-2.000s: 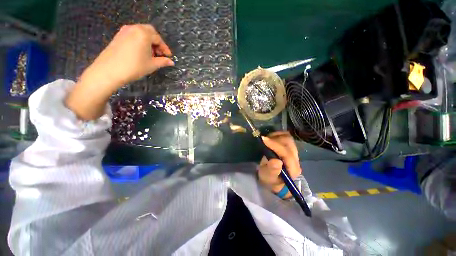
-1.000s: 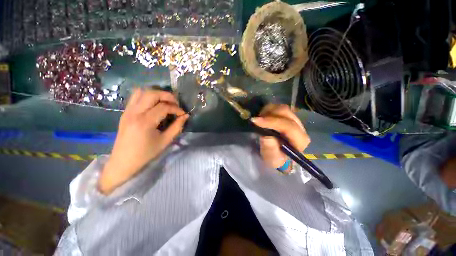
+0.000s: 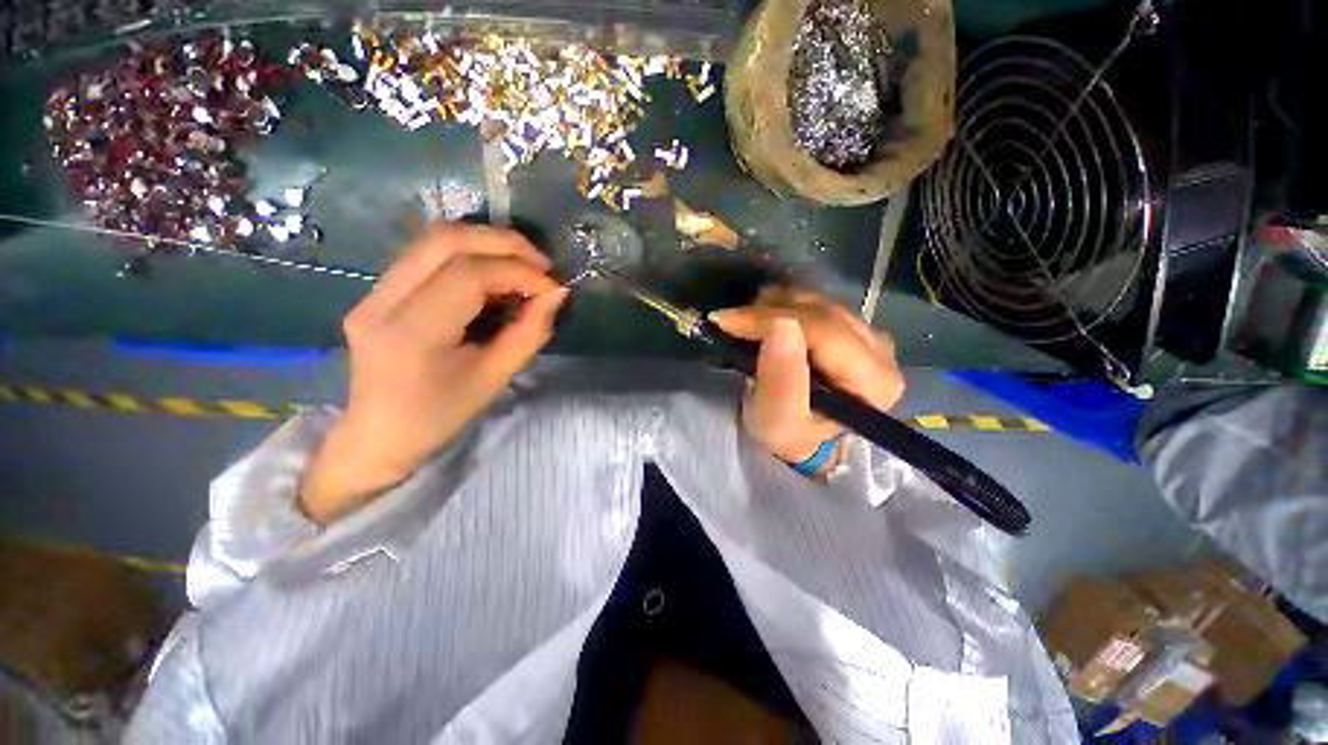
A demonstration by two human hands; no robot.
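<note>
My left hand pinches a small thin wired part between thumb and fingertips; most of the part is hidden by the fingers. My right hand holds the black handle of a soldering iron like a pen. The iron's thin metal shaft points up and left, and its tip is close to the end of the pinched part, over a greyish round spot on the green mat. Contact between tip and part is too small to tell.
Behind lie a white-gold pile of small parts and a reddish pile. An amber flake lies near the iron. A tan ring holds metal wool. A fan stands right. Cardboard boxes are beyond the bench edge.
My left hand came down from the tray to the work spot with a small part. The iron's tip moved from beside the ring to this part. The view has shifted closer to the bench front.
</note>
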